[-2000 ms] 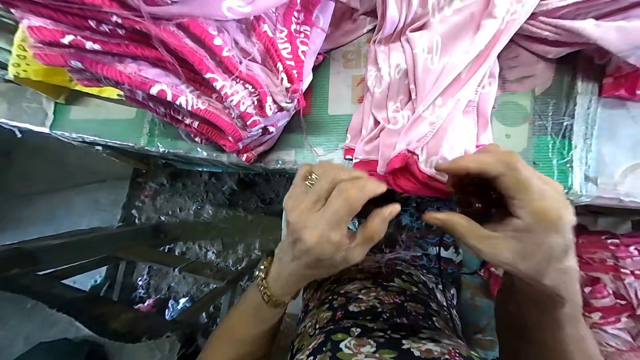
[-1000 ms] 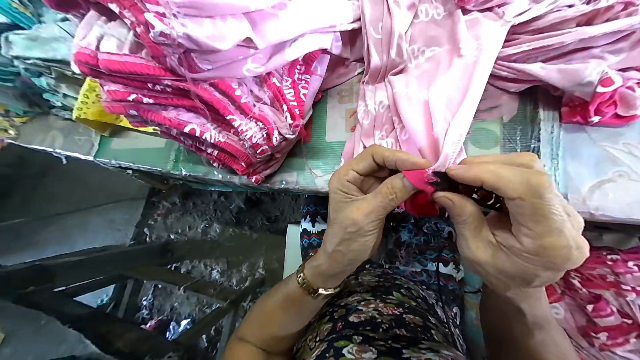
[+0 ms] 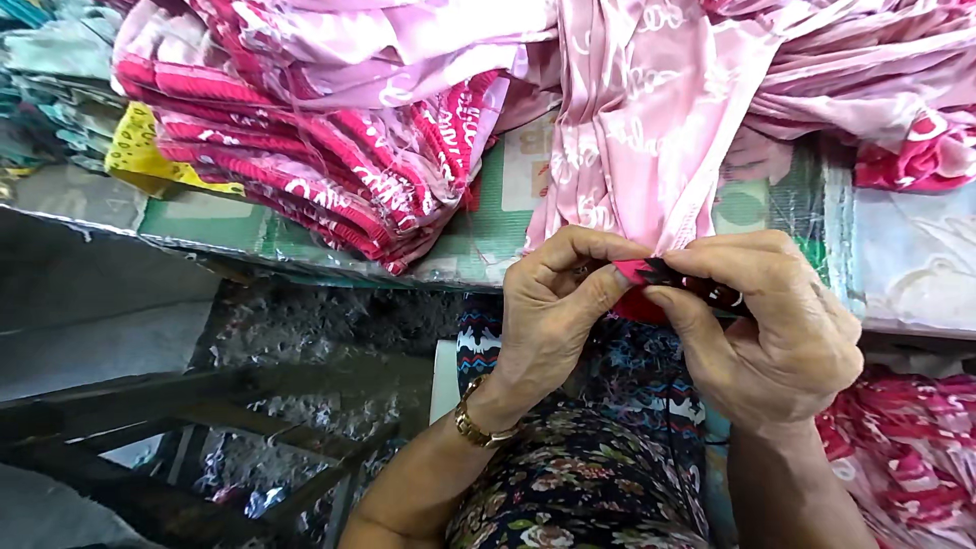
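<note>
A light pink garment (image 3: 633, 130) with white lettering print hangs over the table's near edge toward me. My left hand (image 3: 557, 313) pinches its dark pink edge (image 3: 631, 270) between thumb and fingers. Close against it, my right hand (image 3: 762, 320) holds a small dark tool (image 3: 705, 290), partly hidden in the palm, whose black jagged tip meets the pink edge. What kind of tool it is, I cannot tell. A fold of red-pink cloth hangs just below my fingertips.
Stacked pink garments with dark pink ribbed edges (image 3: 305, 168) lie left on the green-covered table (image 3: 488, 244), over a yellow cloth (image 3: 133, 156). Bunched pink fabric (image 3: 862, 76) lies right. More pink and red cloth (image 3: 907, 450) is low at right. A dark frame (image 3: 191, 396) stands below left.
Two seconds ago my hands were apart at the garment's lower edge. They have come together, and my left fingers have closed on the dark pink edge. The view has shifted slightly.
</note>
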